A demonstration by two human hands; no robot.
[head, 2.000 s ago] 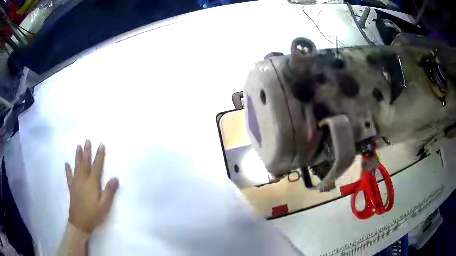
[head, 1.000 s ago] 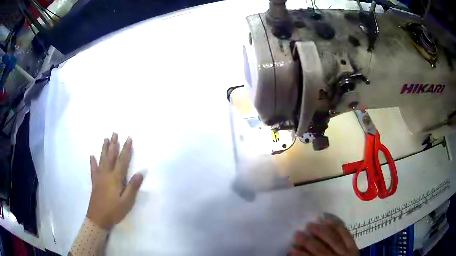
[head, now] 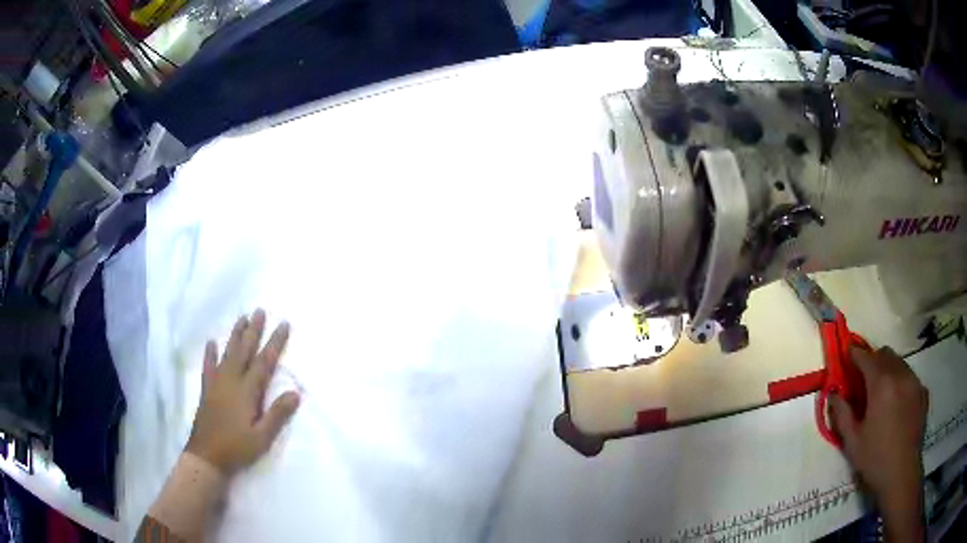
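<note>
A large thin white sheet [head: 424, 350] lies over the left and middle of the white table, with a few soft creases. My left hand [head: 244, 398] lies flat on it at the lower left, fingers spread, holding nothing. My right hand [head: 885, 414] is at the right, closed around the red-orange handles of the fabric shears [head: 836, 355]. The shears lie over the machine bed, their silver blades pointing up and left under the machine arm.
The sewing machine head [head: 657, 202] stands at the right above its cream bed [head: 604, 392] with red tape marks. A printed ruler [head: 758, 522] runs along the front edge. Dark navy fabric [head: 350, 53] lies behind the table, and a dark strip [head: 93, 414] at the left.
My right hand has come in from the bottom edge and taken hold of the shears' handles. The white sheet's right edge has moved left, uncovering the machine bed corner. My left hand stays flat.
</note>
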